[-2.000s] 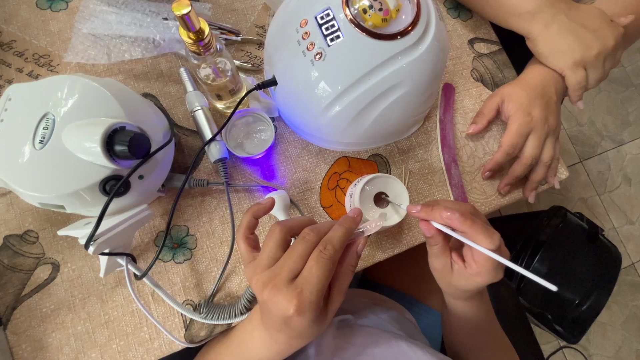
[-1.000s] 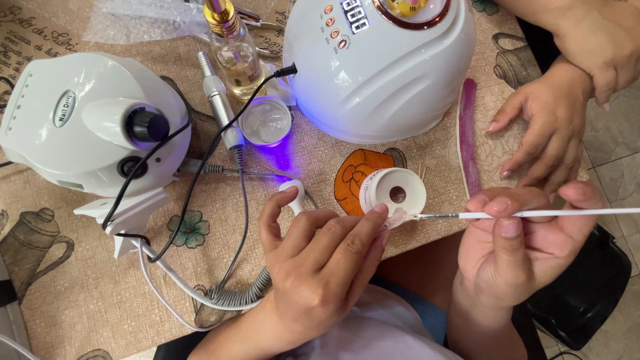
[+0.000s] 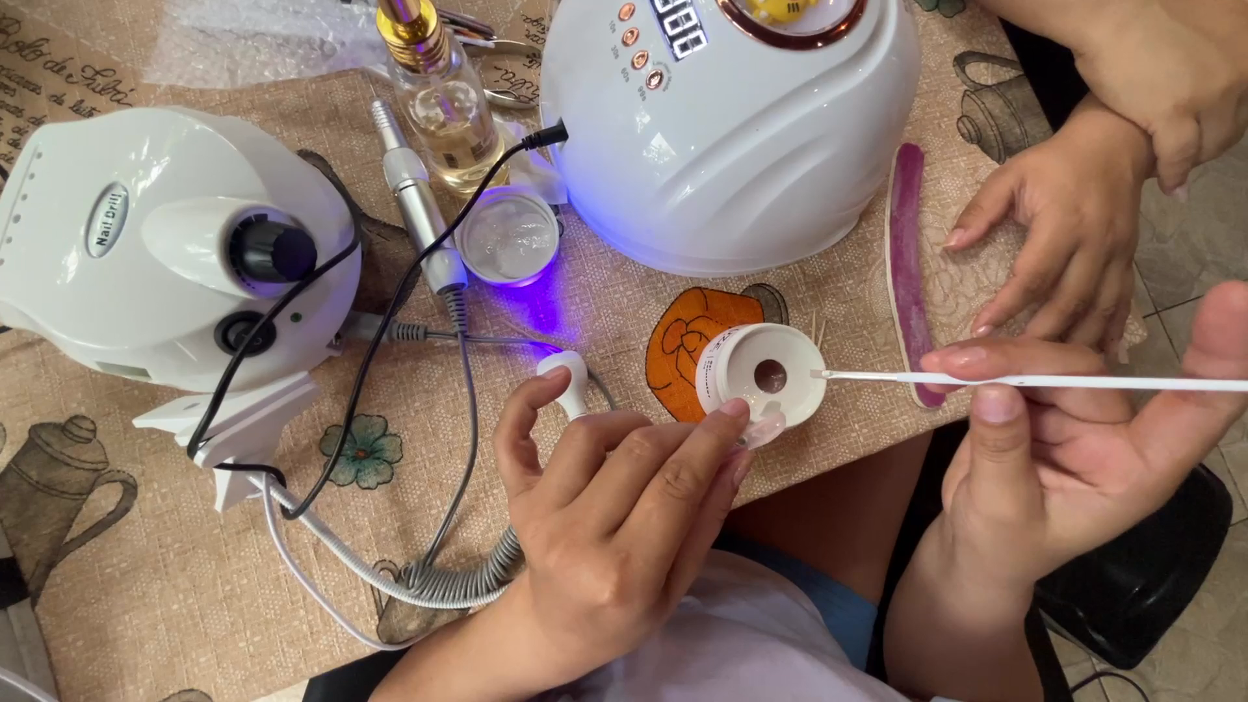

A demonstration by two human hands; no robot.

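Note:
My left hand [image 3: 624,497] pinches a small clear nail tip [image 3: 763,429] between thumb and fingers, at the lower edge of a white round pot [image 3: 804,375]. The pot has a dark round opening in its top. My right hand [image 3: 1063,448], palm partly up, holds a thin white brush [image 3: 1033,381] between thumb and fingers. The brush's tip points left and lies over or beside the pot's right rim; contact cannot be told. An orange printed patch [image 3: 682,341] shows beside the pot on the patterned cloth.
A white nail lamp [image 3: 731,146] stands behind the pot. Left are a nail drill unit [image 3: 166,234], its handpiece [image 3: 419,210], cables, a glass bottle [image 3: 453,127] and a small open jar [image 3: 509,237]. A purple nail file [image 3: 909,263] lies near another person's hand [image 3: 1072,224].
My right hand first held the brush in the pot's opening, then brought its tip to the piece in my left hand. Now the tip is up at the pot's right rim. The view has shifted somewhat.

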